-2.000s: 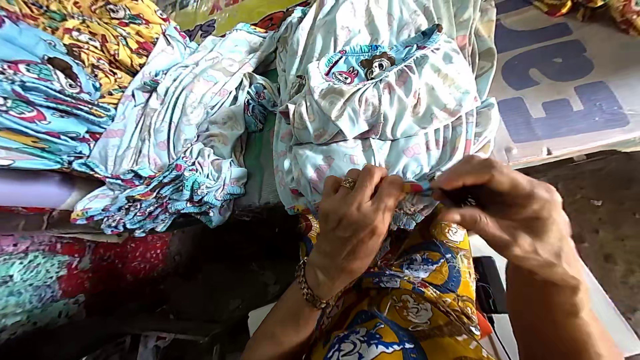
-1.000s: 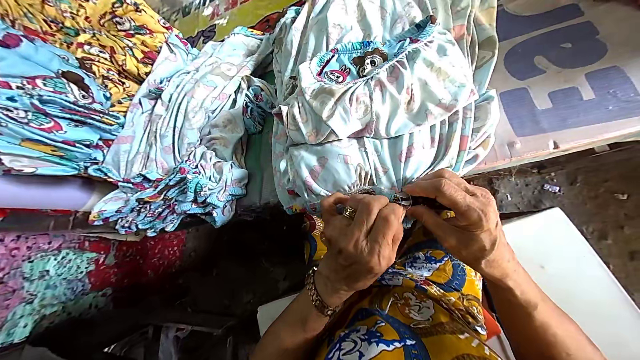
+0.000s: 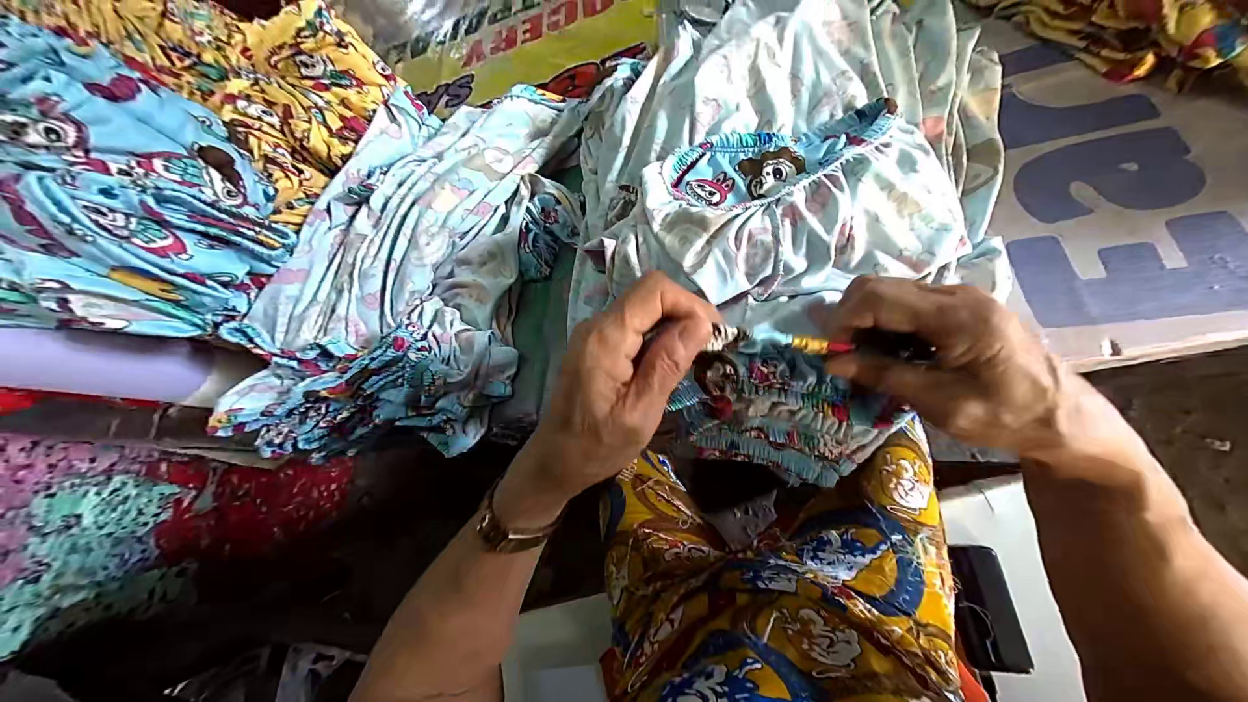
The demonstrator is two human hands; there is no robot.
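Observation:
My left hand (image 3: 634,375) pinches the edge of a light blue printed garment (image 3: 721,336) between thumb and fingers. My right hand (image 3: 936,366) is closed around a small dark tool (image 3: 892,345), whose kind I cannot tell, beside a red and yellow strip of the fabric edge (image 3: 814,345). Gathered elastic edges (image 3: 780,419) of several garments hang between and below the hands. Behind them lies a pale garment (image 3: 819,214) with a blue gathered neckline and cartoon print, on top of a pile of similar cloth.
Pale blue garments (image 3: 419,224) are stacked at the left, beside bright blue printed ones (image 3: 117,214) and yellow ones (image 3: 302,97). A printed banner (image 3: 1121,195) covers the table at right. Yellow patterned cloth (image 3: 780,604) covers my lap, and a dark flat object (image 3: 990,609) lies beside it.
The hands have moved apart since the one-second-old frame, where they were close together. The gathered edges below them now show more fully.

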